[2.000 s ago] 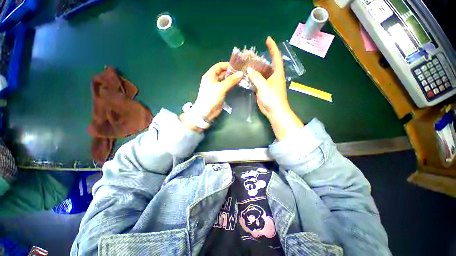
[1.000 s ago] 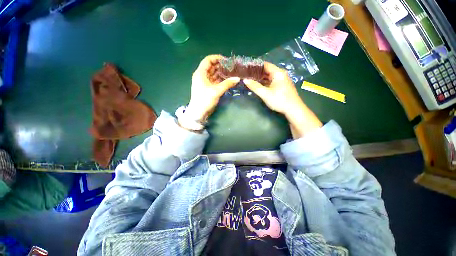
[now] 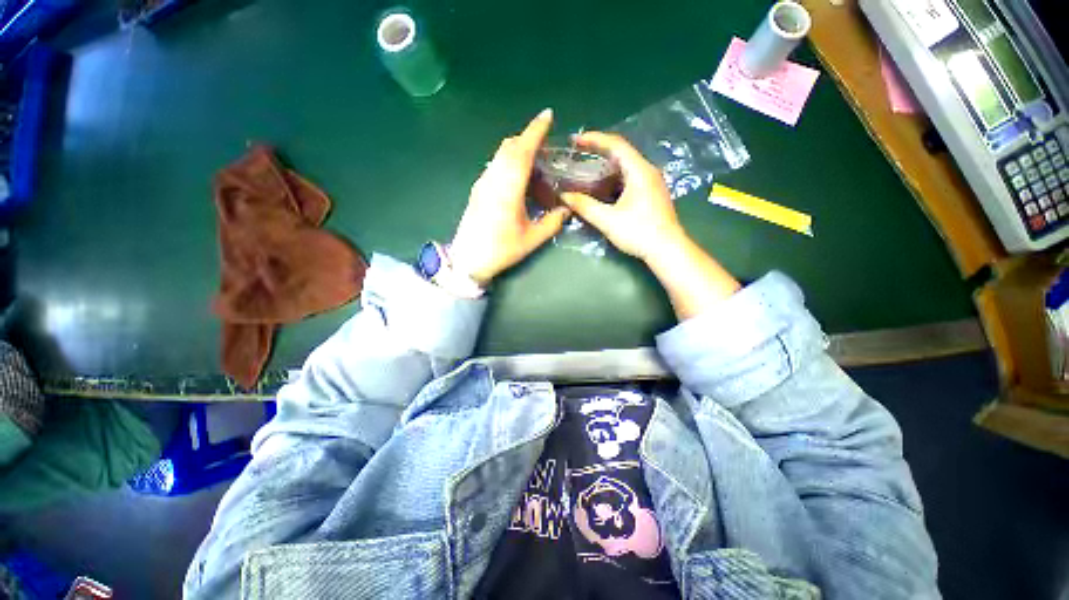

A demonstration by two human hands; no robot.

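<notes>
A compact reddish-brown bundle of small parts (image 3: pixel 577 176) is held between my two hands above the mat. My left hand (image 3: pixel 504 211) is curved around its left side, index finger pointing up. My right hand (image 3: pixel 639 205) grips its right side, with the thumb at the near edge. Shiny clear plastic shows just below the bundle; I cannot tell whether it wraps the parts. A flat clear zip-lock bag (image 3: pixel 692 135) lies just right of my right hand.
A yellow strip (image 3: pixel 760 209) lies at the right. A white roll (image 3: pixel 775 41) stands by a pink slip (image 3: pixel 764 89). A green roll (image 3: pixel 412 56) is at the back, a brown rag (image 3: pixel 276 258) at the left. A counting scale (image 3: pixel 991 100) is at the far right.
The bundle was fanned wide between my fingers; it is now squeezed into a narrower, rounded bunch. My hands have come closer together, and the left index finger is now raised.
</notes>
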